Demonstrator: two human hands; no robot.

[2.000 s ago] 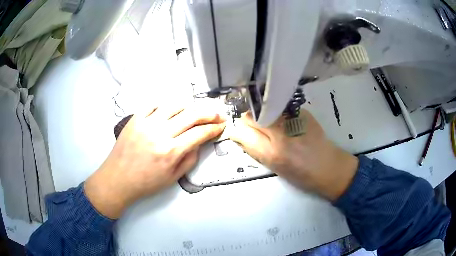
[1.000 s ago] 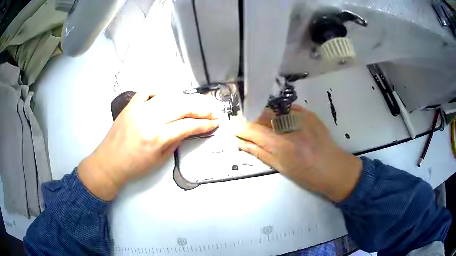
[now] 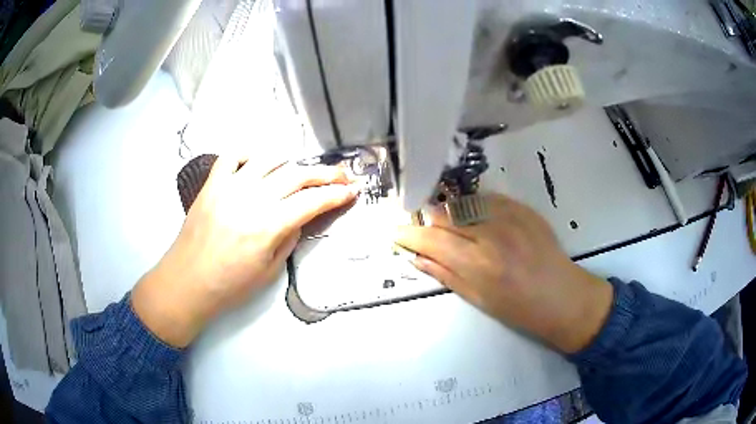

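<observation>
A dark brown ribbed band (image 3: pixel 196 180) shows beyond and under my left hand (image 3: pixel 236 236). My left hand lies flat on it, fingertips beside the presser foot (image 3: pixel 373 184); a strip of brown also shows below those fingers. My right hand (image 3: pixel 506 269) is right of the needle area, with thumb and fingertips near the presser foot. Glare hides whether it pinches fabric. The white sewing machine head (image 3: pixel 348 74) stands above, covering part of the right fingers. Pale fabric (image 3: pixel 199 50) lies behind the needle area, mostly washed out by the lamp.
Cut beige pieces (image 3: pixel 37 273) lie at the left edge, below an olive-green heap (image 3: pixel 50 74). Right of the machine lie a slim black tool (image 3: pixel 634 149), a white stick (image 3: pixel 670 189) and a dark red pencil (image 3: pixel 709 230). Orange-yellow handles (image 3: pixel 751 217) show at the right edge.
More of the brown band shows beyond my left hand than two seconds ago. My right fingertips have moved slightly down and away from the left fingertips. The whole view has shifted slightly.
</observation>
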